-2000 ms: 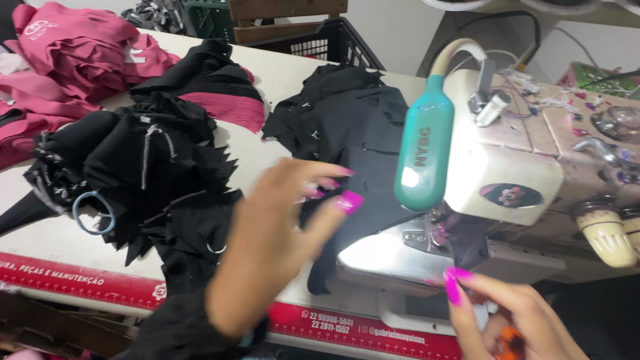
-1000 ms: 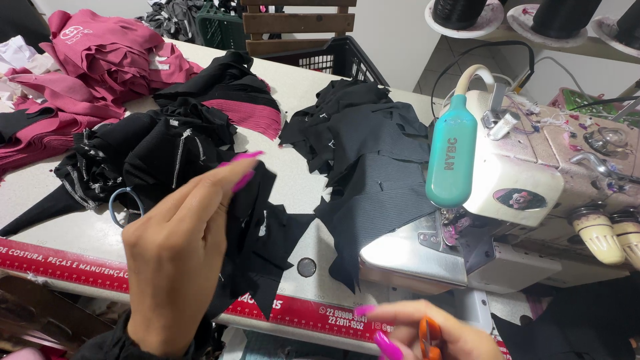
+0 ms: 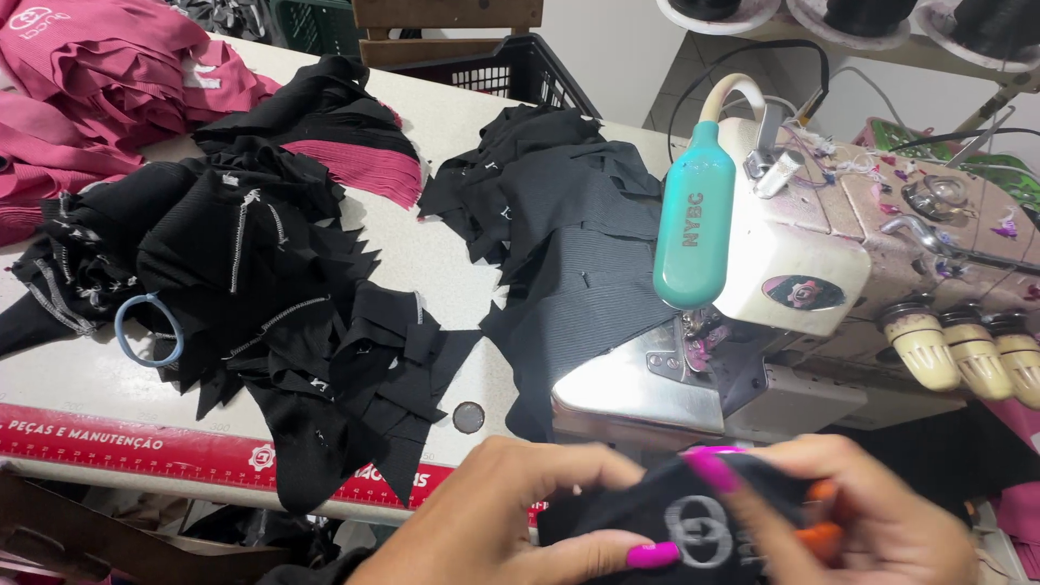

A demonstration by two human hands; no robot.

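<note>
My left hand (image 3: 520, 520) and my right hand (image 3: 877, 520) hold a black fabric piece (image 3: 634, 500) with a pale printed emblem, low in front of the sewing machine. An orange-handled tool (image 3: 821, 536), partly hidden, sits in the fingers of my right hand. Above the hands is the metal plate (image 3: 642, 390) of an overlock sewing machine (image 3: 796, 236), with a teal lamp (image 3: 695, 219) lit over the needle area. Dark ribbed fabric pieces (image 3: 569, 276) lie against the plate's left side. A heap of black pieces with white stitching (image 3: 244, 244) is farther left.
Pink fabric pieces (image 3: 97, 73) are piled at the back left of the white table (image 3: 455, 301). A light blue ring (image 3: 149, 329) rests by the black heap. A red ruler strip (image 3: 146, 443) runs along the front edge. Behind stand a black plastic crate (image 3: 520, 73) and thread cones (image 3: 861, 12).
The left hand has moved from over the black heap to the right and down. Both hands are now together on a black piece with an emblem, which the earlier frames do not show in them.
</note>
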